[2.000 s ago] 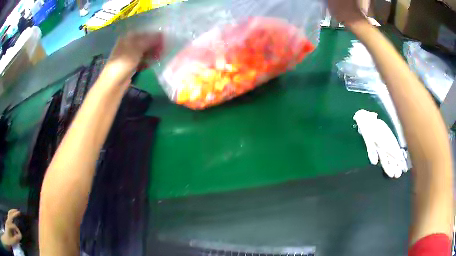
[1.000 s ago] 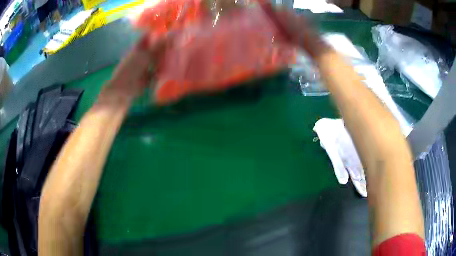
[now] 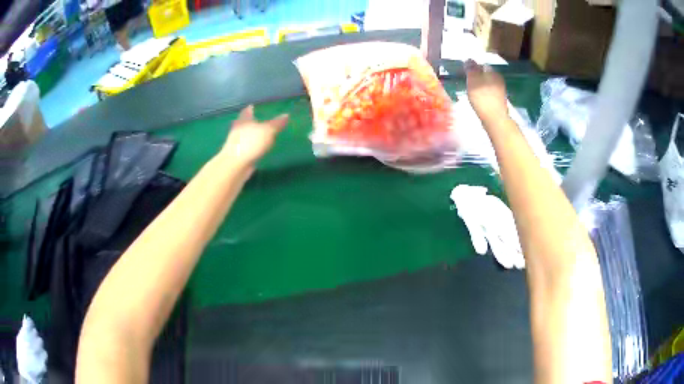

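Observation:
A clear plastic bag of orange-red pieces lies on the far side of the green surface, in front of me. My left hand is left of the bag, apart from it, with thumb and finger spread and nothing in it. My right hand is right of the bag, raised near the far edge, and does not touch it. Its fingers are small and blurred, and I see nothing held in it.
Black panels lie in a loose pile at left. White gloves lie right of centre. Clear strips are at right, crumpled plastic bags beyond. A grey post crosses the right side. A white-gloved hand shows at lower left.
The bag was held up between both hands and now lies on the far side of the surface. Both hands have let go and moved apart from it. The view has shifted.

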